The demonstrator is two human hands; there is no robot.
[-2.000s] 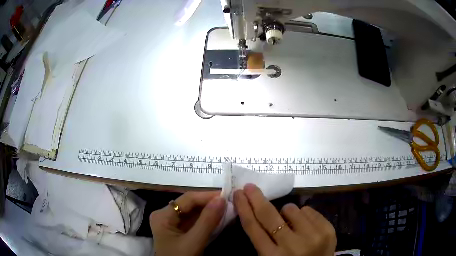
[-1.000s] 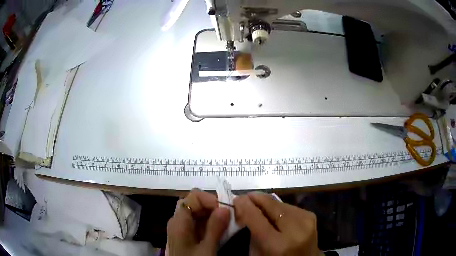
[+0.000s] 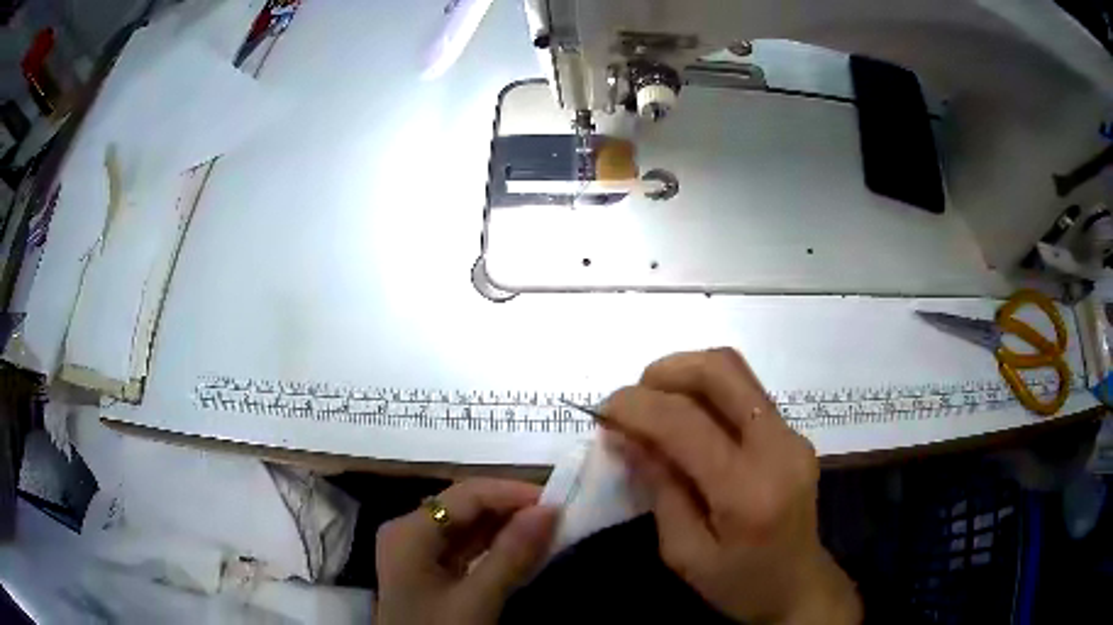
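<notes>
A white fabric piece (image 3: 588,498) is held in front of the table's front edge. My left hand (image 3: 470,549) pinches its left edge between thumb and forefinger. My right hand (image 3: 720,476) is at the fabric's right side and holds a thin dark pick (image 3: 579,407) that points up and left, above the cloth, over the printed ruler (image 3: 452,410). A faint line runs along the fabric near my left thumb. The lower fingers of my right hand hide part of the cloth.
The sewing machine's needle area (image 3: 585,153) is ahead. Orange-handled scissors (image 3: 1031,350) lie right, a black pad (image 3: 898,134) on the machine bed. Stacked cut pieces (image 3: 122,287) lie left. Crumpled white cloth (image 3: 183,501) hangs below the edge, and a blue crate (image 3: 976,537) stands lower right.
My right hand has risen and moved right from the fabric's seam, with the dark pick now lifted over the table edge. My left hand has shifted slightly left and still holds the cloth.
</notes>
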